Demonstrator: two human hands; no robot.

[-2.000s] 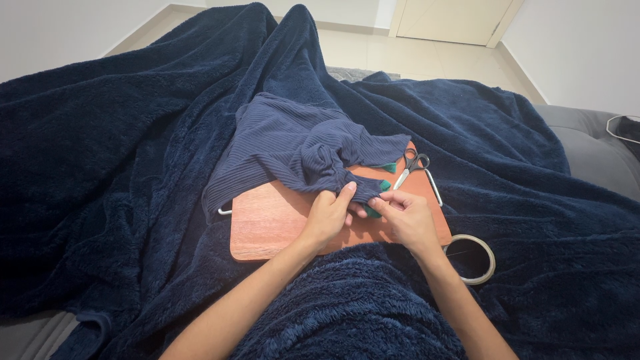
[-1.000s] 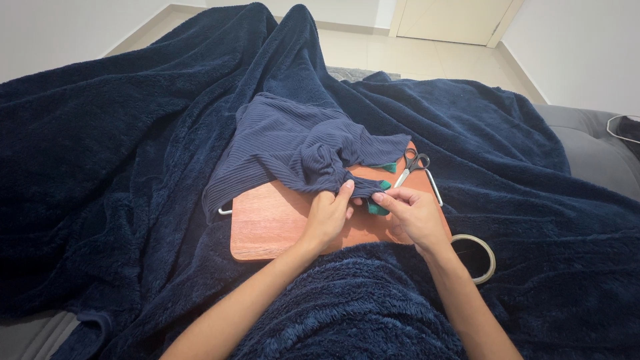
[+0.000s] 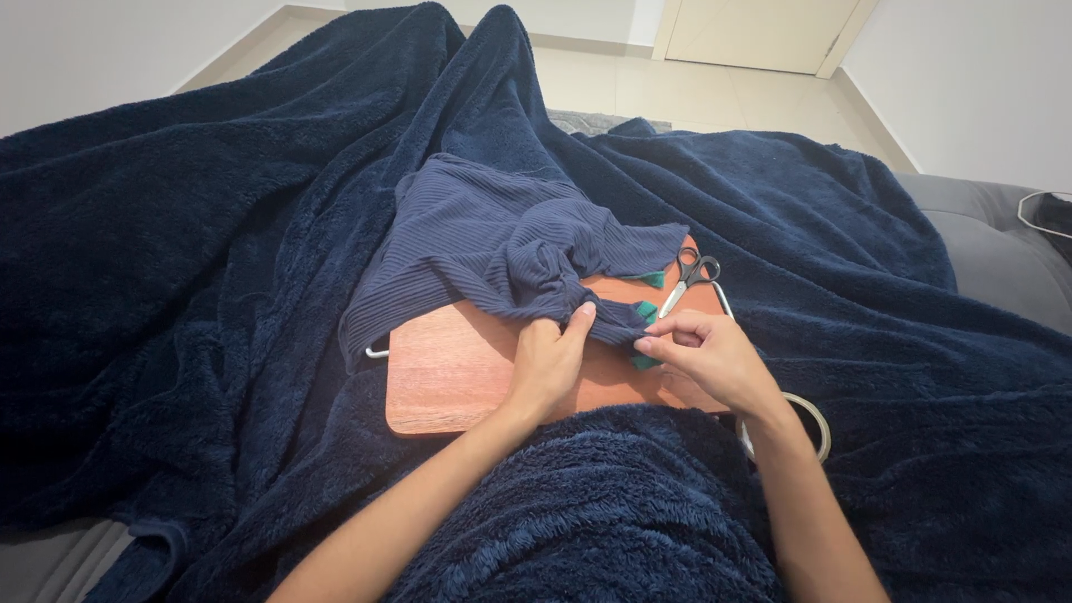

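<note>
A navy ribbed knit garment (image 3: 486,226) lies bunched over the back of a wooden board (image 3: 444,368) on my lap. My left hand (image 3: 553,356) grips a gathered fold of it, thumb on top. At the fold's right end, by green edging (image 3: 645,362), my right hand (image 3: 703,352) pinches the fabric between thumb and forefinger. Whether a needle or thread is between those fingers cannot be told. Black-handled scissors (image 3: 688,280) lie at the board's right edge, just above my right hand, blades toward me. More green edging (image 3: 649,279) shows under the garment's right corner.
A dark blue plush blanket (image 3: 209,251) covers my legs and the grey sofa (image 3: 988,251). A pale ring-shaped object (image 3: 825,427) rests beside my right wrist. White metal legs stick out at the board's sides. A cable loops over something black at the far right.
My right hand has shifted slightly at the green-edged end of the fabric. My left hand keeps its hold, and the scissors and board stay where they were.
</note>
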